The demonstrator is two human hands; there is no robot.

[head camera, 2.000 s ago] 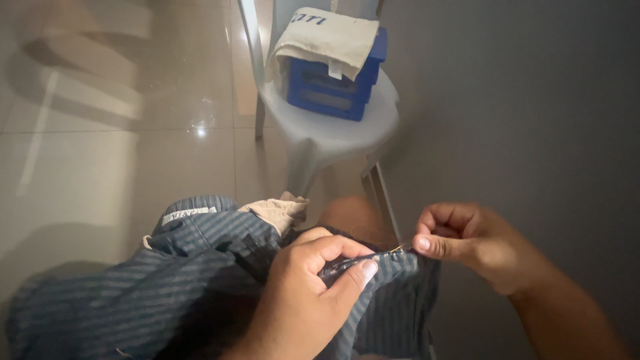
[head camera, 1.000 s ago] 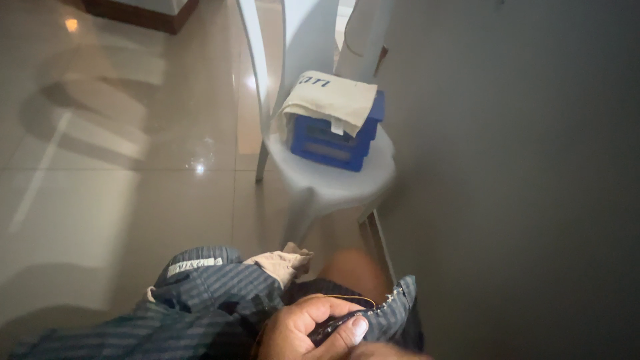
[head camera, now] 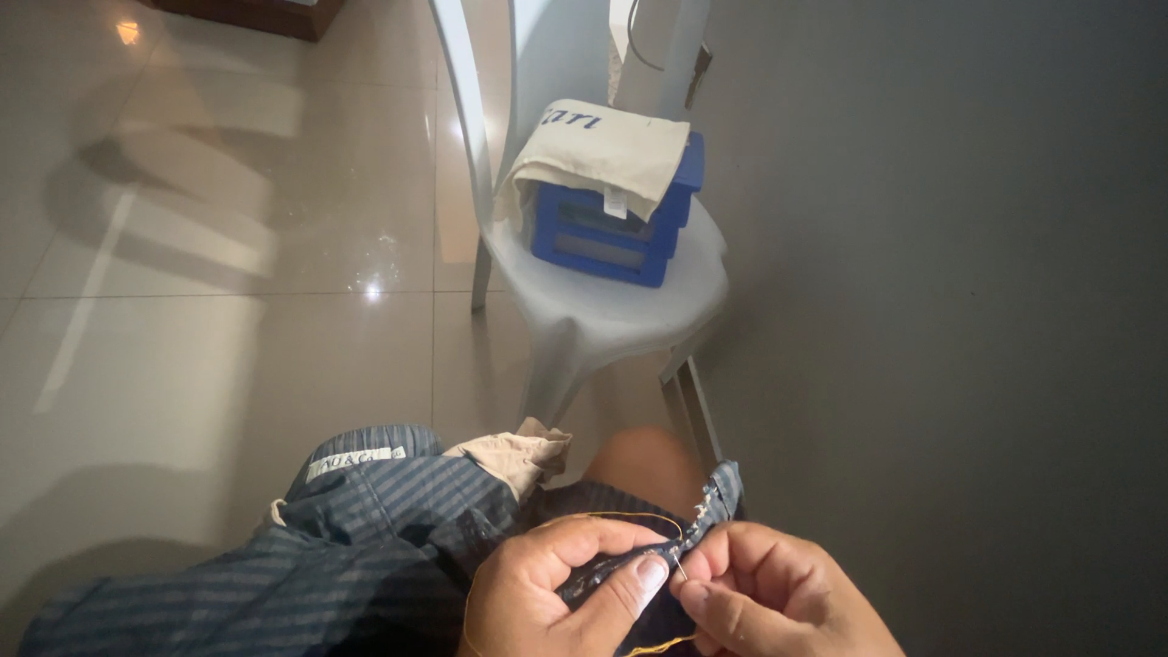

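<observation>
A dark blue striped garment (head camera: pixel 401 520) lies across the lap, with a sewn label and a beige cloth part (head camera: pixel 516 456) at its upper edge. My left hand (head camera: pixel 566 584) pinches the folded edge of the fabric between thumb and fingers. Close on its right, my right hand (head camera: pixel 776 589) holds a thin sewing needle (head camera: pixel 681 569) at the cloth edge. Whitish stitches run along the edge above the fingers. A yellow thread (head camera: pixel 630 516) loops over my left hand, and more of it shows below between the hands.
A light plastic chair (head camera: pixel 630 319) stands ahead, bearing a blue plastic drawer unit (head camera: pixel 598 260) with a cream cloth (head camera: pixel 611 151) draped on top. A grey wall (head camera: pixel 949 274) rises at the right. Glossy floor tiles (head camera: pixel 347 365) lie at the left. A bare knee (head camera: pixel 650 461) is beyond the hands.
Two seconds ago my right hand was apart from my left at the fabric's right end; one second ago it was low at the frame's bottom. Now it holds the needle close beside my left hand.
</observation>
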